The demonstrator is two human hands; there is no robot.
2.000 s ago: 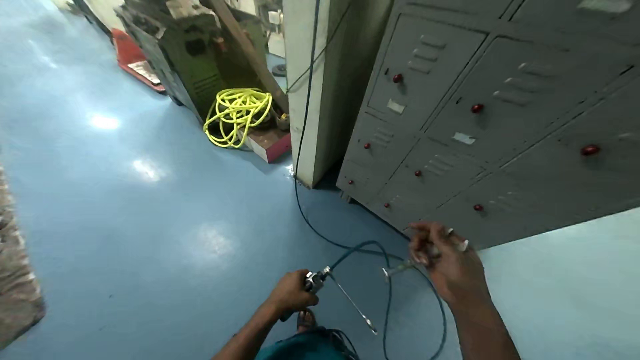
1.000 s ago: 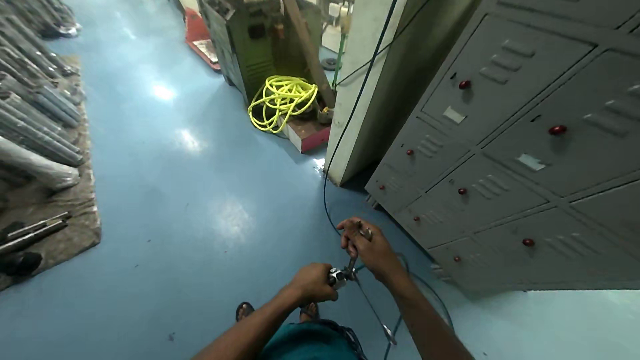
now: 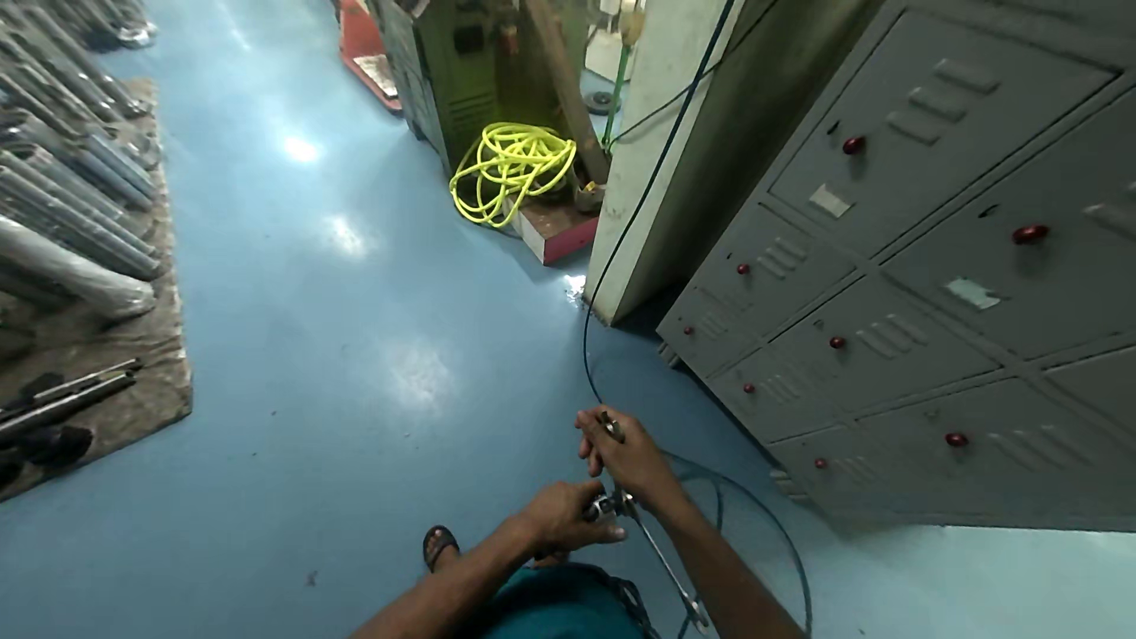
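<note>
My left hand [image 3: 568, 519] is closed around a metal fitting or small tool body [image 3: 603, 507] low in the centre of the head view. Just above and to its right, my right hand [image 3: 621, 448] grips a short metal tool [image 3: 611, 426], perhaps a wrench, whose far end reaches down toward the fitting. A long thin metal rod [image 3: 661, 555] slants down to the right from beside the fitting and ends in a wider tip. A dark blue hose [image 3: 772, 501] loops on the floor to the right of my hands. Where it joins the fitting is hidden.
Grey metal lockers [image 3: 852, 346] with red knobs stand at the right, beside a pale pillar [image 3: 639, 186] with a dark cable [image 3: 628, 226]. A coiled yellow hose [image 3: 515, 169] lies by a green cabinet [image 3: 470, 89]. Wrapped metal tubes [image 3: 80, 204] rest on a mat [image 3: 160, 364] at the left.
My right hand, earlier apart from my left hand with the small tool in its fingers, has come in close beside it at the fitting. The view has swung left.
</note>
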